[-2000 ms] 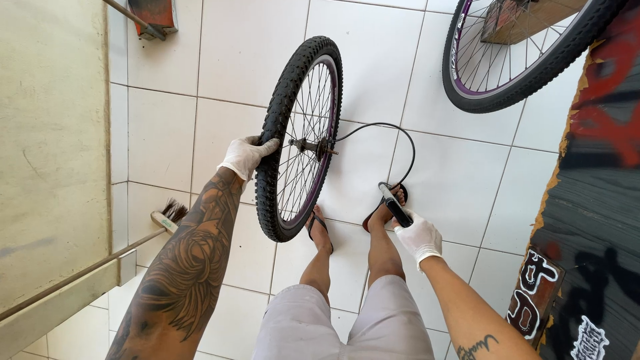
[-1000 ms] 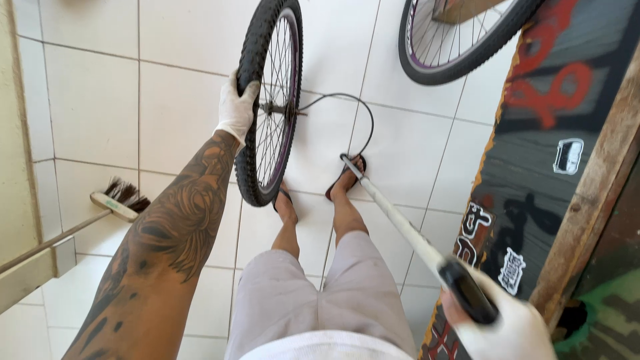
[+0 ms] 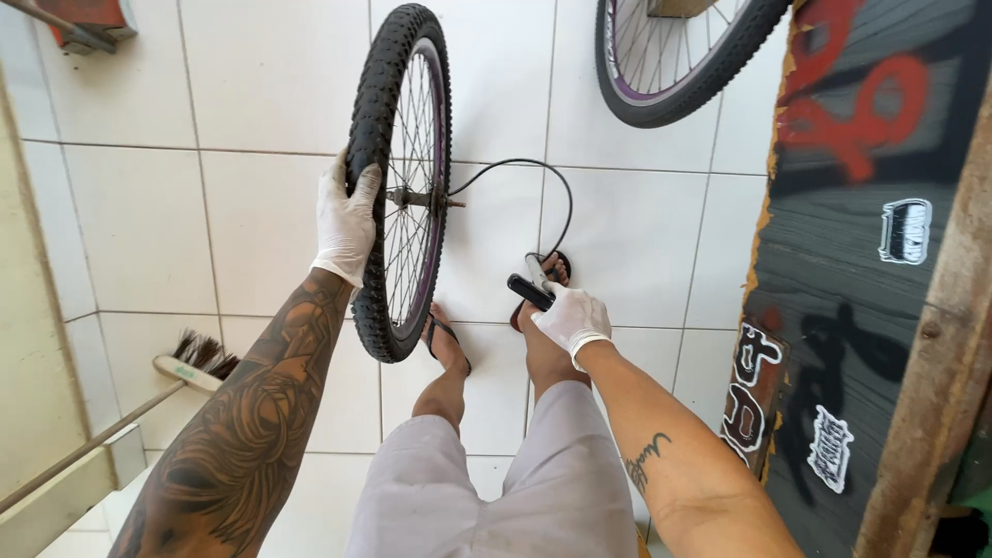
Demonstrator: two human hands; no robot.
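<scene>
My left hand (image 3: 347, 215), in a white glove, grips the knobby black tyre of a bicycle wheel (image 3: 373, 147), which stands upright at the centre left. My gloved right hand (image 3: 572, 316) is closed around the black handle (image 3: 531, 292) of a bicycle pump (image 3: 536, 270). The handle is low, close to the pump's pale body, above my right foot. From the pump a thin black hose (image 3: 571, 203) curves up and over to the wheel. The wheel hides where the hose ends.
A second bicycle wheel (image 3: 649, 108) is at the top right, by a wooden block (image 3: 678, 6). A painted board (image 3: 845, 232) runs along the right. A broom (image 3: 190, 373) lies at the lower left, and a red object (image 3: 93, 23) is at the top left.
My right hand has pushed the pump handle down towards my foot; one second ago it was drawn far out, with a long pale shaft showing. My left hand has stayed on the tyre.
</scene>
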